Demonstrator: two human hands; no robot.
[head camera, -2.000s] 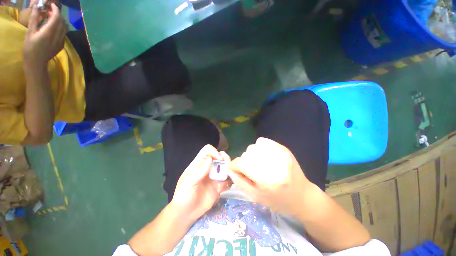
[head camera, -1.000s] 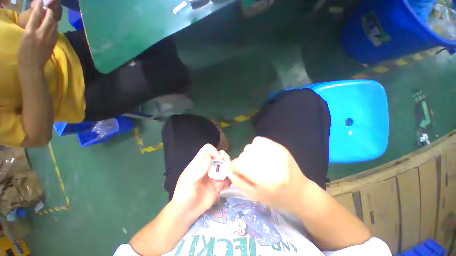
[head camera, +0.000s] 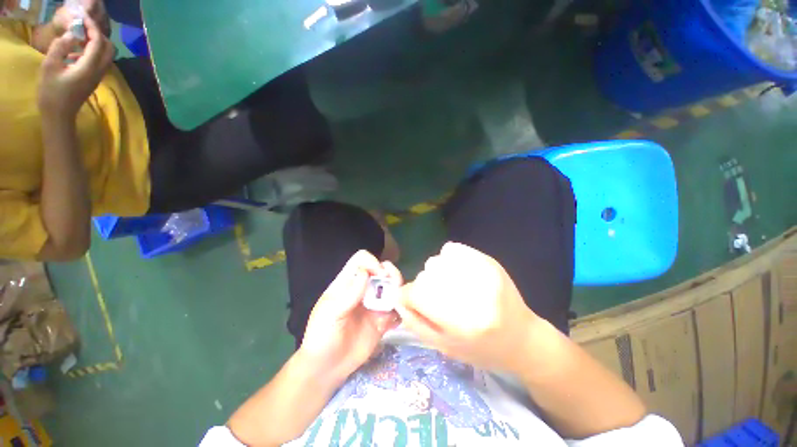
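Observation:
A small white plastic housing (head camera: 379, 296) with a dark slot sits between my hands above my lap. My left hand (head camera: 343, 316) grips it between thumb and fingers, with the slot facing up. My right hand (head camera: 463, 295) is curled closed, its fingertips against the housing's right side. Whether my right hand holds a small tool or part is hidden by its fingers.
A green table corner (head camera: 205, 87) with small pale and dark pieces (head camera: 332, 12) is at the top. A person in a yellow shirt (head camera: 109, 144) sits at left. A blue stool (head camera: 625, 214), blue bin (head camera: 668, 57) and cartons (head camera: 699, 349) are at right.
My hands and the housing have barely moved; the housing is tilted slightly differently. The neighbour's hands have shifted at the upper left.

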